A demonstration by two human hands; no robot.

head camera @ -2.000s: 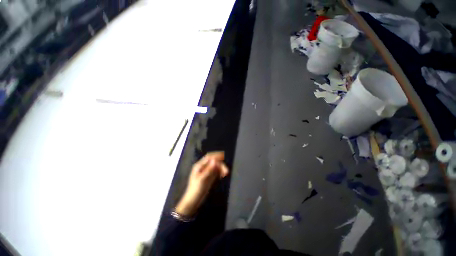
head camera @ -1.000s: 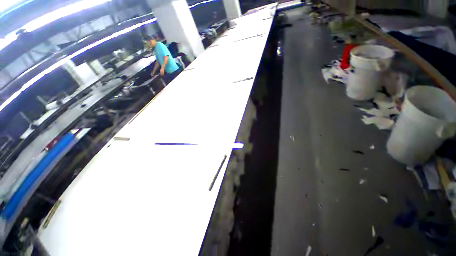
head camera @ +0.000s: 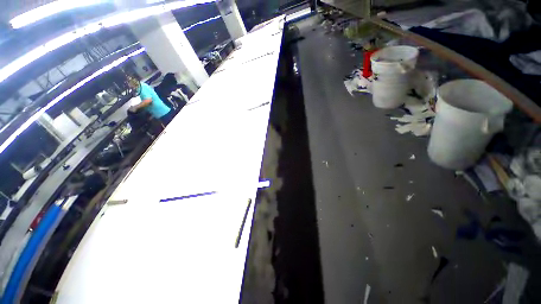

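A long white-covered cutting table [head camera: 178,243] runs from the lower left to the far top of the view. A thin dark straightedge [head camera: 188,196] lies across the white surface. A mottled weight bar [head camera: 243,223] lies near the right edge, and another weight [head camera: 117,202] lies at the left edge. A small white piece [head camera: 263,184] sticks out over the right edge. Further bars lie farther up the table. Neither of my hands is in the picture.
Two white tubs [head camera: 465,127] stand on the grey floor [head camera: 356,178] at the right, with scraps and a red object [head camera: 368,63] around them. Small white rolls [head camera: 528,178] lie at the right edge. A person in a turquoise shirt [head camera: 153,102] stands beyond the table's left side.
The hand seen near the table edge two seconds ago is out of view. The camera has tilted up, then turned slightly right. The person's arms have changed position.
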